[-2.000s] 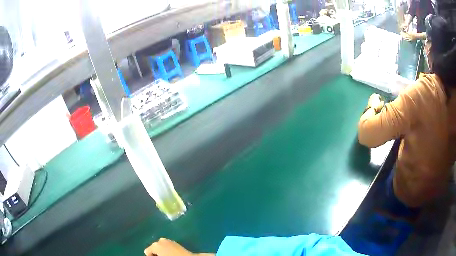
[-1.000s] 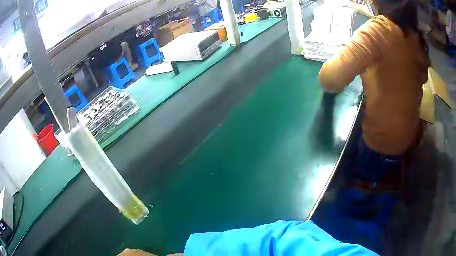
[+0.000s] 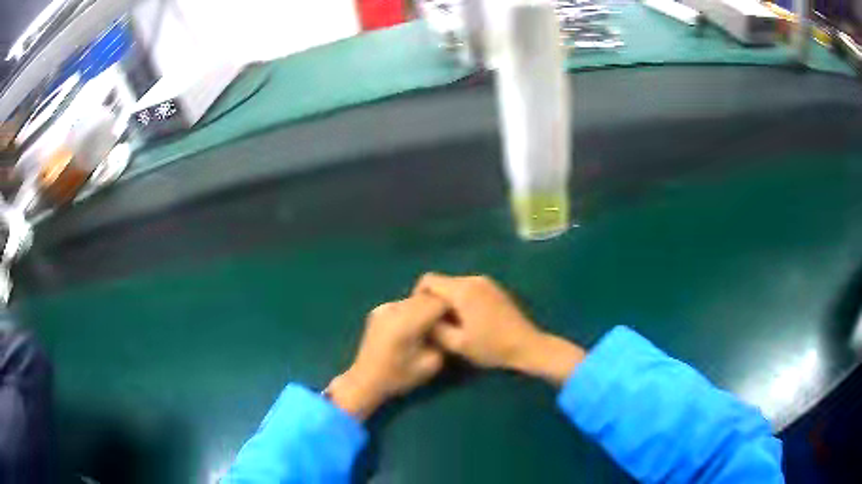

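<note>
My left hand (image 3: 395, 348) and my right hand (image 3: 487, 319) rest together over the green bench (image 3: 255, 331), in the lower middle of the head view. The fingers are curled in and touch each other, and the right hand lies partly over the left. No object shows in either hand. The inner fingers are hidden and the picture is blurred. Blue sleeves cover both forearms.
A wrapped post (image 3: 537, 123) with yellow-green tape at its foot stands just beyond my hands. Behind the dark belt strip (image 3: 378, 156) are a white device (image 3: 194, 80), a red bin (image 3: 381, 11) and metallic parts (image 3: 591, 24). A dark sleeve (image 3: 24, 406) shows at the left edge.
The view has swung left, so the person in orange-brown is out of the picture. Both my hands now show, joined together; before, one hand showed partly at the bottom edge.
</note>
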